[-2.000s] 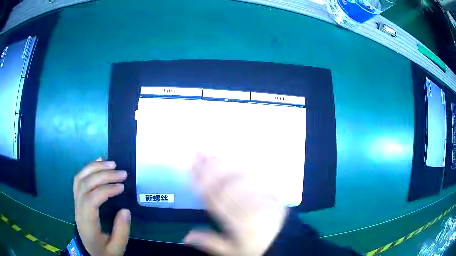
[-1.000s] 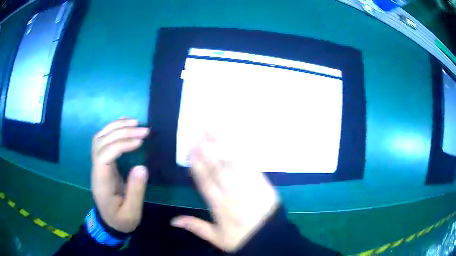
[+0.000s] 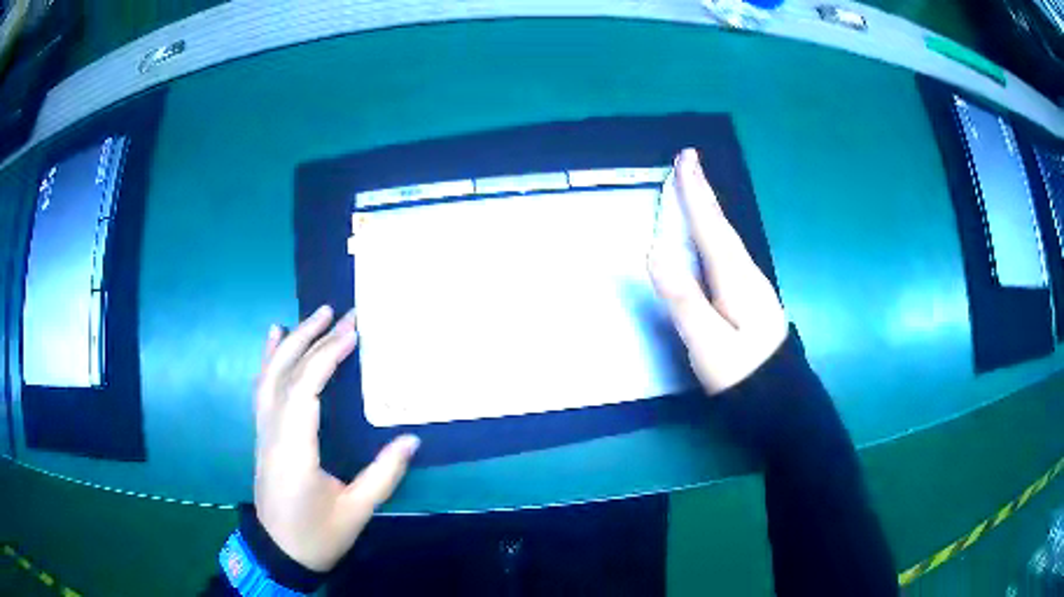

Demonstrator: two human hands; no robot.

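Note:
A glaring white laptop bottom cover (image 3: 502, 309) lies on a black work mat (image 3: 333, 175), with narrow strips along its far edge. My left hand (image 3: 315, 437) is at the cover's left side, fingers spread and empty, fingertips close to its left edge. My right hand (image 3: 729, 292) is at the cover's right side, fingers pointing at the far right corner. A pale patch shows beside its fingers; I cannot tell if it is a cloth or part of the hand. The right hand hides the cover's right edge.
Another silver cover (image 3: 70, 268) lies on a mat at the left, and one (image 3: 1006, 198) at the right. A pale rail (image 3: 467, 26) runs along the far side of the green surface, with part of a clear and blue object (image 3: 747, 9) on it.
My right hand has moved right and away from me, from the cover's near left part to its right side. My left hand's thumb has spread wider. The camera view has shifted.

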